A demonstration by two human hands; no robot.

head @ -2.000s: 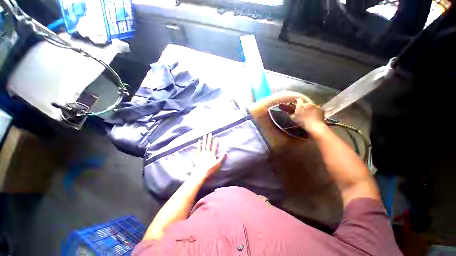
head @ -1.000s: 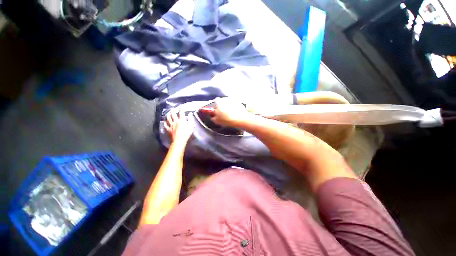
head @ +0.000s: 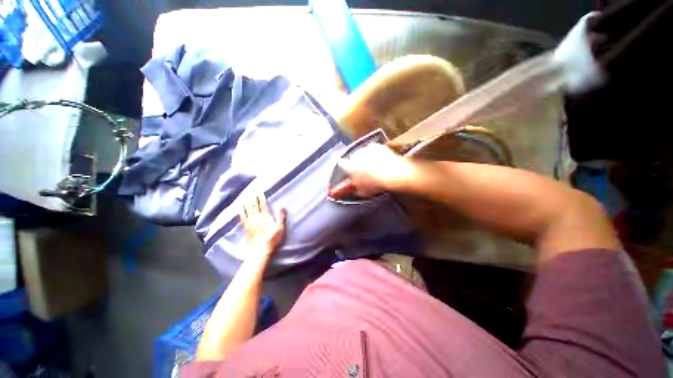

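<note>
A blue-grey garment (head: 295, 173) lies over the padded tan form (head: 402, 88), with its rest heaped at the left. Two straight dark bands cross its paler part. My left hand (head: 262, 225) lies flat on the pale cloth near the garment's lower left, fingers spread, holding nothing. My right hand (head: 369, 173) grips the red-brown handle of the steam iron (head: 341, 176), which rests at the right part of the garment, pale rim showing. My hand and forearm hide part of the iron.
A whitish band (head: 494, 96) and hoses run from the iron to the upper right. A blue strip (head: 343, 44) lies behind the form on the pale table (head: 221, 29). Another station with curved tubing (head: 122, 140) stands left, a cardboard box (head: 63, 269) below it, a blue crate (head: 177, 339) at lower left.
Since one second ago, the iron in my right hand has moved right along the garment, away from my left hand. Two seconds ago it was on the bare form. The camera view has turned.
</note>
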